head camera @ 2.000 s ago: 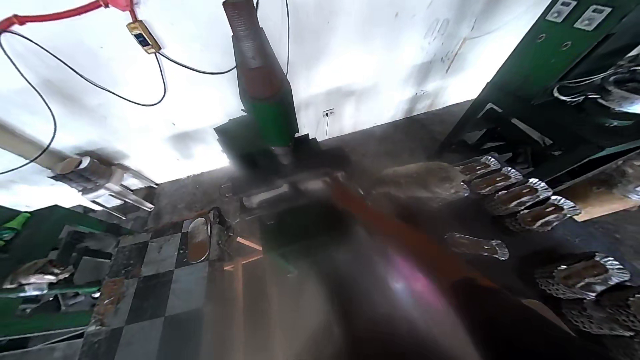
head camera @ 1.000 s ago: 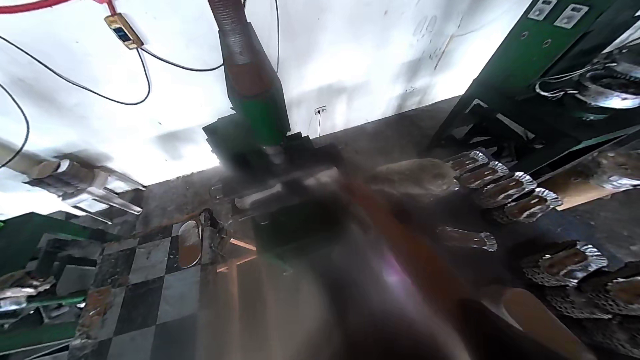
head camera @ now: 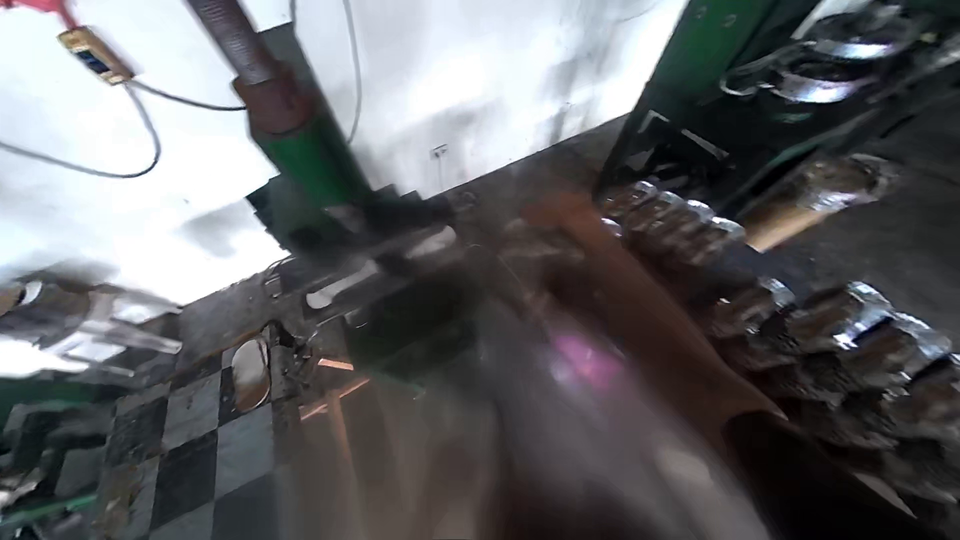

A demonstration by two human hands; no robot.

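Observation:
A blurred brown forearm reaches up from the lower right, and my right hand [head camera: 559, 214] seems to be at its far end, right of a green machine [head camera: 315, 165] with a threaded metal column [head camera: 229, 34]. Its fingers cannot be made out, nor whether they hold anything. Dark blocks and two pale bars [head camera: 431, 242] lie at the machine's foot, left of the hand. Right of the forearm are several brown pieces with shiny scalloped metal edges [head camera: 847, 322]. My left hand is not distinguishable; haze and a pink glare cover the lower middle.
Checkered tiles [head camera: 187, 480] are at lower left, with an oval dish-like object [head camera: 251, 373] on them. A metal stand [head camera: 112, 330] is near the wall at left. A green frame [head camera: 705, 45] with shiny round parts stands at right. A cable with a yellowish box [head camera: 94, 54] hangs upper left.
The right forearm has moved right, away from the machine's base and closer to the row of shiny-edged pieces. The view has shifted and tilted.

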